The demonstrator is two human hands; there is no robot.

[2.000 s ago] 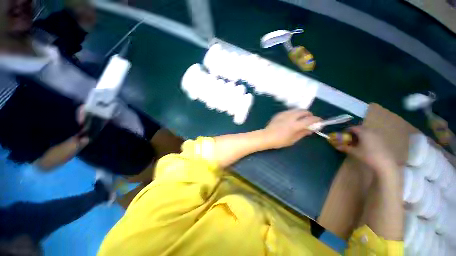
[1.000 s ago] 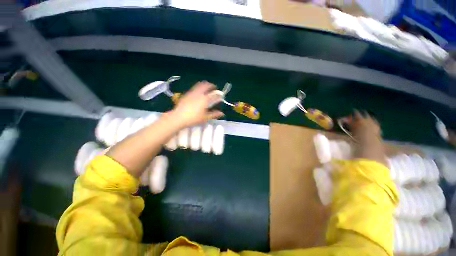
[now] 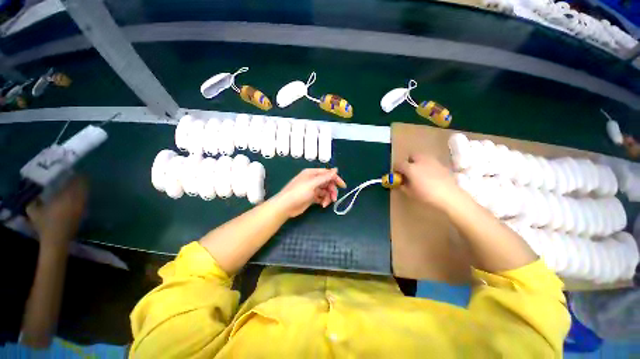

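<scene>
My right hand (image 3: pixel 426 180) grips a yellow-brown piece (image 3: pixel 392 180) over the left edge of the cardboard. Its thin white cord (image 3: pixel 355 195) hangs out to the left in a loop, with no shell seen on it. My left hand (image 3: pixel 311 191) is just left of the cord, fingers apart and slightly curled, with nothing visible in it. White shells stand on edge in two rows on the left, a back row (image 3: pixel 254 136) and a shorter front row (image 3: pixel 208 176). More shells (image 3: pixel 554 203) stand in three dense rows on the right.
Three joined units lie on the belt beyond the rail (image 3: pixel 361 132): left (image 3: pixel 255 97), middle (image 3: pixel 336 105), right (image 3: pixel 434 113). Cardboard (image 3: pixel 426 242) lies under the right rows. A grey post (image 3: pixel 125 56) slants at upper left. A neighbour's blurred hand (image 3: pixel 57 210) and white tool (image 3: pixel 63 156) are at far left.
Both hands have come back from the belt to the worktop. My right hand now holds a yellow-brown piece with its cord. The view has swung round from the left since the oldest frame.
</scene>
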